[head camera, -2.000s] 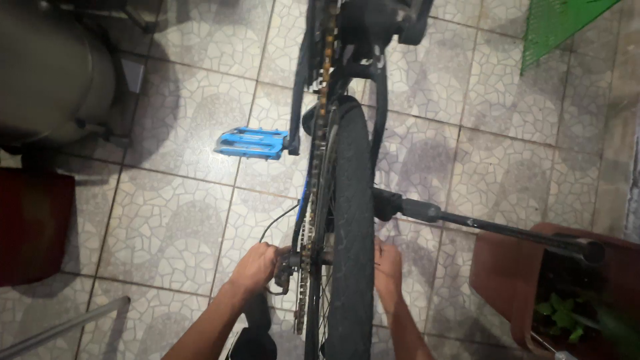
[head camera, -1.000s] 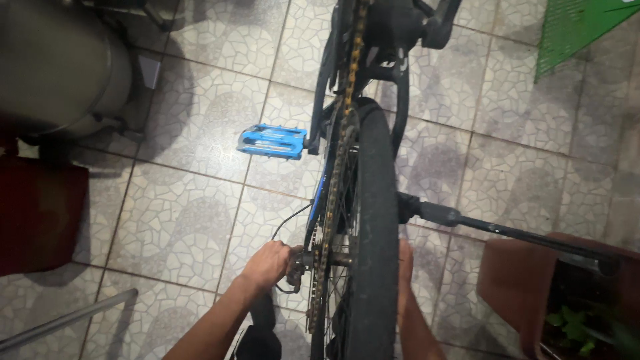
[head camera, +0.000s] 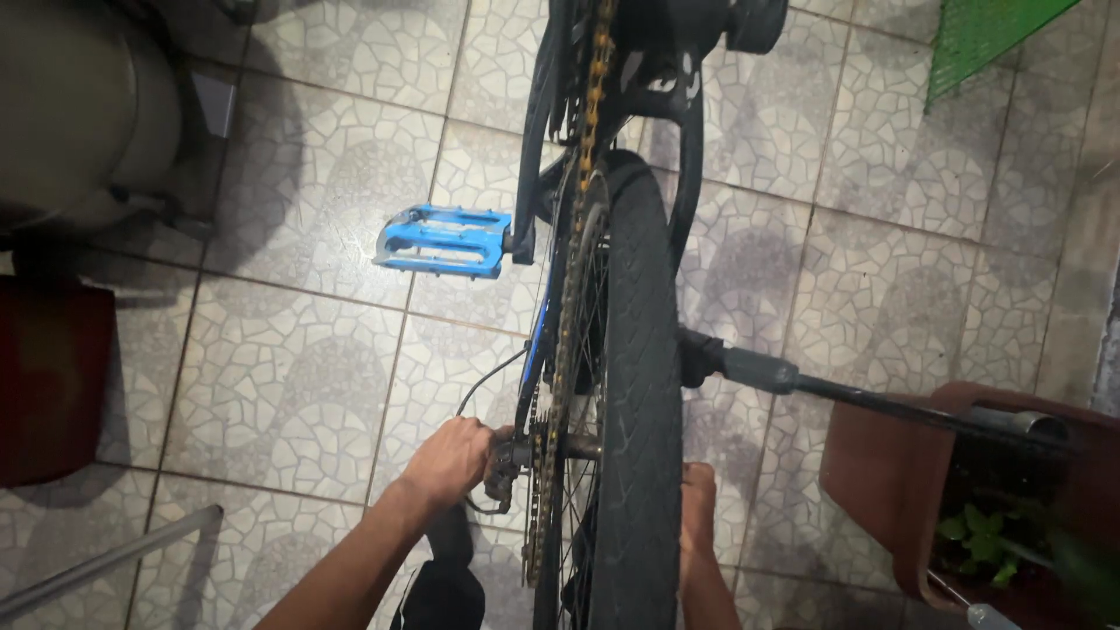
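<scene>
A bicycle's rear tire (head camera: 646, 394) runs down the middle of the view, with the rusty chain (head camera: 573, 254) along its left side. My left hand (head camera: 451, 464) is closed at the left end of the rear axle, against the rear derailleur (head camera: 503, 477); its fingertips are partly hidden there. To the right of the tire is my right hand (head camera: 697, 503), near the other side of the wheel, its fingers mostly hidden behind the tire. A blue pedal (head camera: 446, 243) sticks out to the left of the frame. A dark cable loops above my left hand.
The kickstand (head camera: 761, 371) reaches right over a reddish-brown planter (head camera: 884, 477) with a green plant (head camera: 984, 534). A green mesh (head camera: 980, 44) is at top right. On the left are a large grey rounded object (head camera: 70, 122), a dark red container (head camera: 52, 385) and a metal bar (head camera: 114, 560).
The view has shifted somewhat, moving the bicycle rightward in it. My left hand stays by the derailleur, and less of my right hand shows beside the tire than two seconds ago.
</scene>
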